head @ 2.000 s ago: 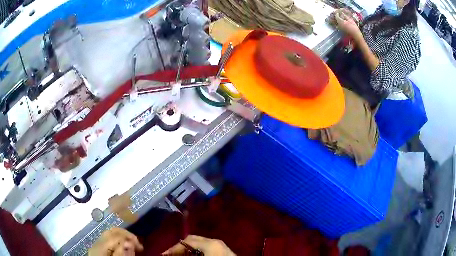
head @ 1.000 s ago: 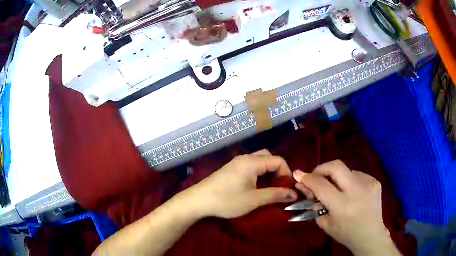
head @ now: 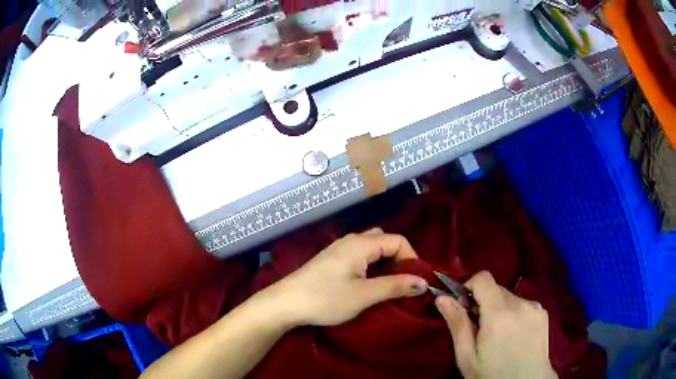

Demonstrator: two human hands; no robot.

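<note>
A dark red garment (head: 370, 333) lies in a heap below the table's front edge, with one part (head: 126, 215) laid up over the table at the left. My left hand (head: 356, 277) pinches the cloth between thumb and fingers. My right hand (head: 496, 318) holds small thread snips (head: 451, 283), their blades apart and pointing up-left, close to my left thumb tip. The cloth edge between the hands is partly hidden by the fingers.
The white sewing machine bed (head: 200, 96) is at the back. A measuring strip (head: 474, 133) with brown tape (head: 368, 163) runs along the table edge. Scissors (head: 556, 29) and an orange plate (head: 645, 59) are upper right. A blue crate (head: 578, 215) stands at right.
The view has swung from the tape roll down to the garment. Over the last second, the snips have turned and moved up to my left thumb; my left hand stays on the cloth.
</note>
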